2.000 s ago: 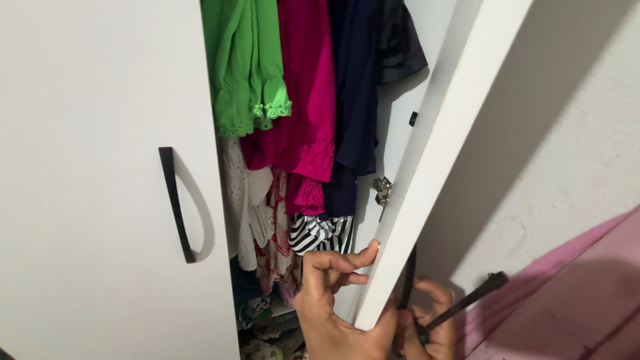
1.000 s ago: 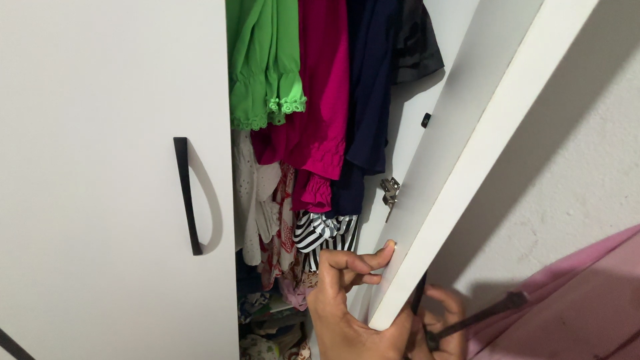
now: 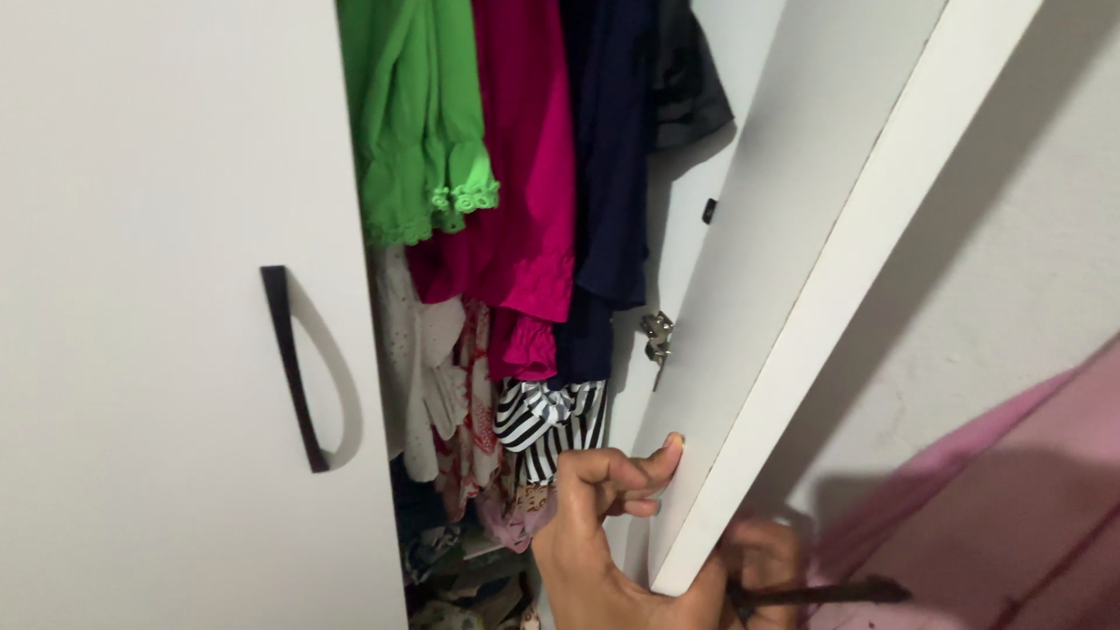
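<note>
My left hand [image 3: 595, 542] grips the lower part of the open white wardrobe door [image 3: 787, 289], palm around its edge and a fingertip against the inner face. Behind that door, my right hand [image 3: 766, 560] is partly hidden, its fingers curled by a dark rod-like object [image 3: 840, 593] that points right. What this object is, I cannot tell. A metal hinge [image 3: 656, 337] shows at the inner side of the open door.
The neighbouring white door [image 3: 175, 350] with a black curved handle [image 3: 293, 367] is at left. Green [image 3: 420, 131], magenta [image 3: 525, 175] and navy clothes [image 3: 612, 175] hang inside, folded fabric below. Pink fabric [image 3: 989, 490] lies at right by a pale wall [image 3: 1006, 306].
The dark rod-like object has tilted from slanting up to the right to nearly level. My left hand keeps its hold on the door. The view has shifted somewhat.
</note>
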